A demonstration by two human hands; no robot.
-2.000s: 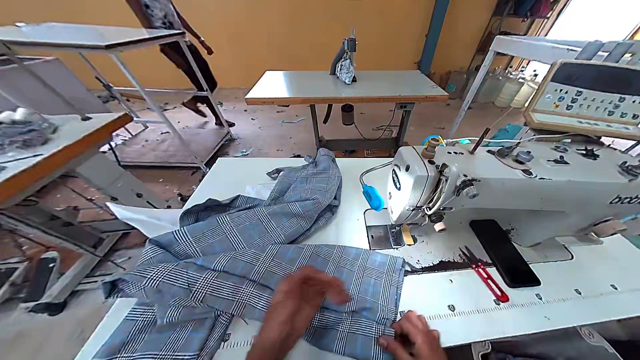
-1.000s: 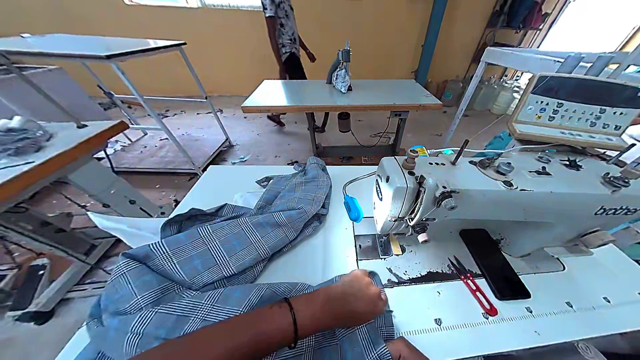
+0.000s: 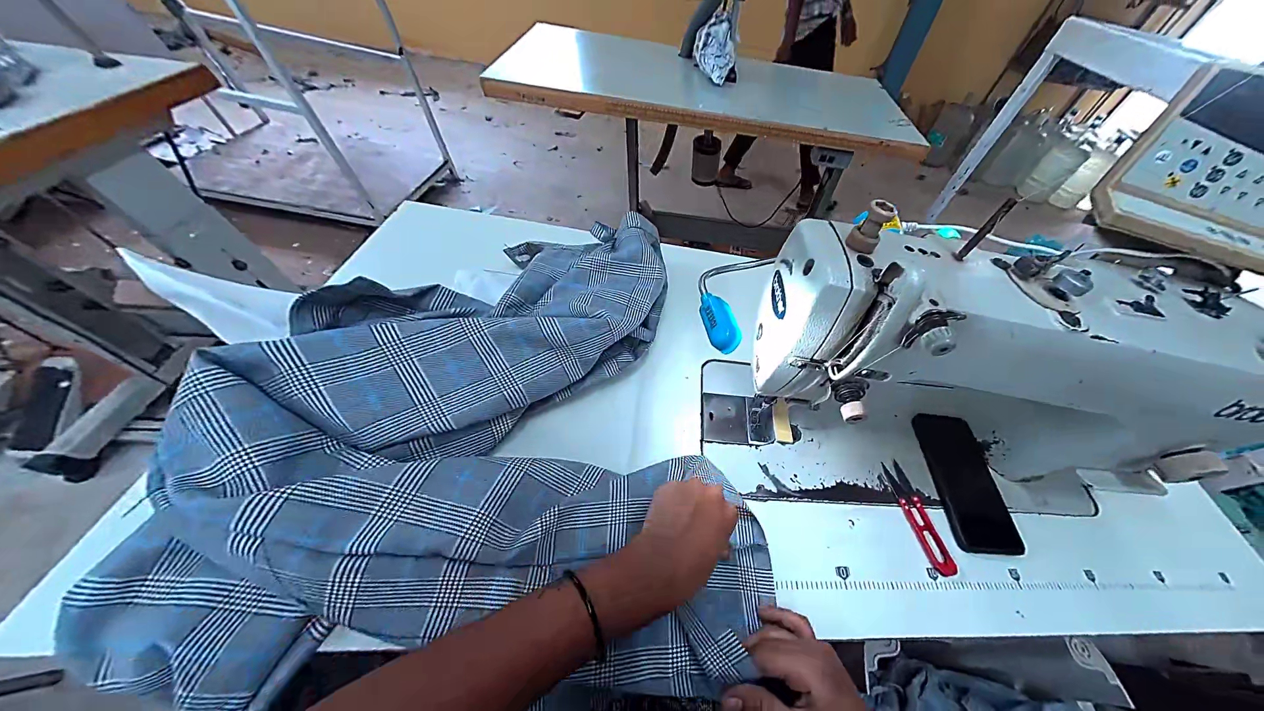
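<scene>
A grey-blue plaid garment (image 3: 395, 395) lies bunched over the left half of the white sewing table and hangs past its front edge. My left hand (image 3: 691, 523), with a dark band on the wrist, is closed on the cloth near its right edge, below the needle area. At the front edge of the table my right hand (image 3: 795, 662) pinches the garment's lower right corner between thumb and fingers. Behind my hands stands a Brother industrial sewing machine (image 3: 987, 336), its presser foot (image 3: 760, 415) with no plaid cloth under it.
Red-handled thread snips (image 3: 926, 533) and a black phone (image 3: 968, 484) lie on the machine bed. A blue lamp head (image 3: 721, 323) hangs beside the machine, a control panel (image 3: 1185, 168) stands at right. Beyond is another table (image 3: 691, 89), with a person (image 3: 815, 49) behind it.
Two seconds ago the left hand was blurred above the cloth; now it is closed on it. The person behind has moved right. The view has tilted down.
</scene>
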